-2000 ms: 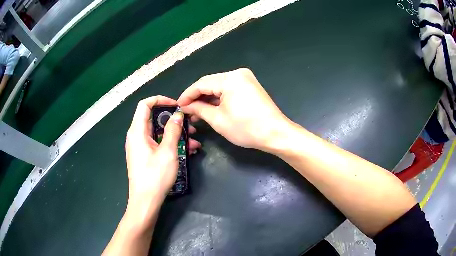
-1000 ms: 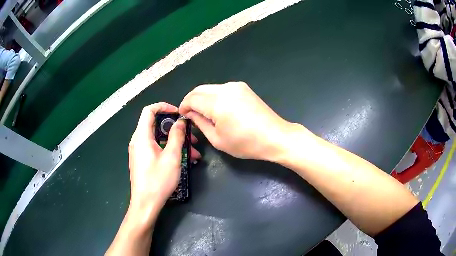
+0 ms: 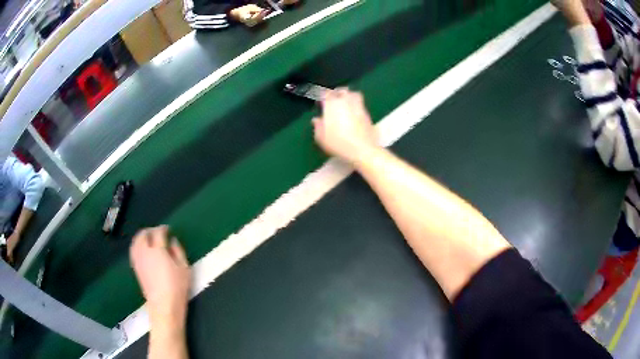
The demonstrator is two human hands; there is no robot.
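Observation:
A narrow dark phone unit (image 3: 307, 90) with a pale patterned face shows over the green belt (image 3: 245, 158). Its right end meets the fingers of my right hand (image 3: 346, 126), which reaches over the whitish edging and seems to grip it; the fingertips are partly hidden. A second dark unit (image 3: 117, 207) lies on the belt at left, apart from both hands. My left hand (image 3: 161, 266) is blurred at the near side of the belt, fingers loosely bent, with nothing seen in it.
Whitish edging (image 3: 281, 209) separates the belt from the dark green bench (image 3: 330, 280). A pale metal post (image 3: 60, 312) stands at lower left. A person in striped sleeves (image 3: 605, 105) is at right, beside small pale loops (image 3: 561, 70). Other people's arms show across the belt.
The hands have parted and moved from the bench to the belt. My left hand has let go of the unit it held. The view has shifted, showing more of the belt.

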